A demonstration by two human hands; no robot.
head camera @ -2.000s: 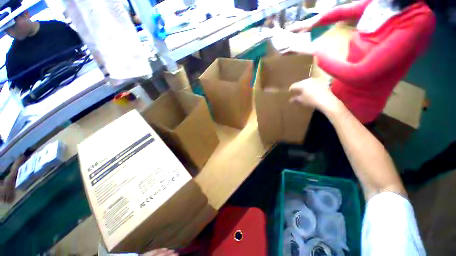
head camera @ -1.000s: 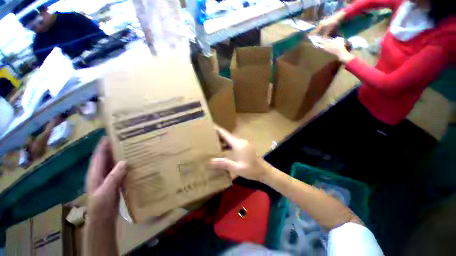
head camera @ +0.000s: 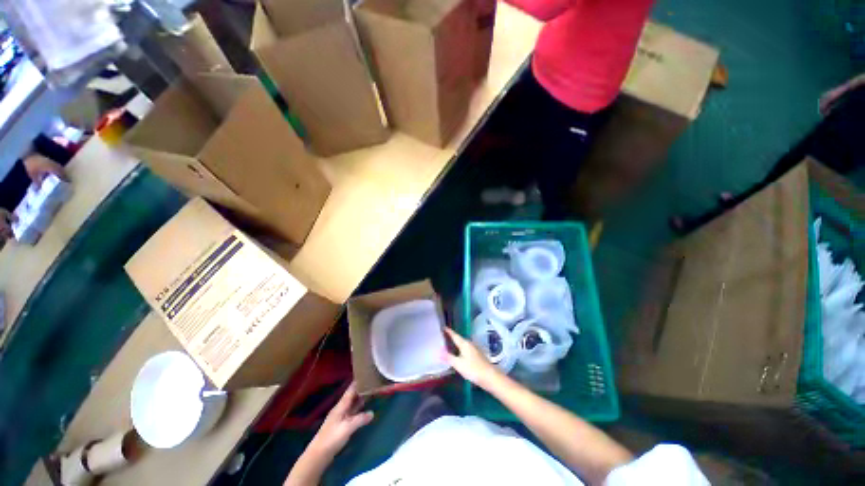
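Observation:
An open packing box [head camera: 358,334] stands upright in front of me, with a white liner or part [head camera: 408,340] inside its mouth. My right hand [head camera: 467,361] holds the box's right rim. My left hand [head camera: 340,420] is at the box's near left corner, fingertips at or against it; whether it grips is unclear. A green product crate [head camera: 596,365] to the right holds several round white bagged products [head camera: 542,261]. Red, likely the stool [head camera: 302,391], shows left of and below the box.
A printed carton [head camera: 213,299] and a white round bowl-like part [head camera: 171,399] are on the left bench. Open cardboard boxes [head camera: 318,81] stand on the bench ahead. A person in red [head camera: 593,47] stands beyond. A large carton [head camera: 726,304] with a liner crate [head camera: 809,356] stands right.
The view has swung down and right. The printed carton, between both my hands a second ago, stands on the left bench, released. My hands are now at the open box with white inside.

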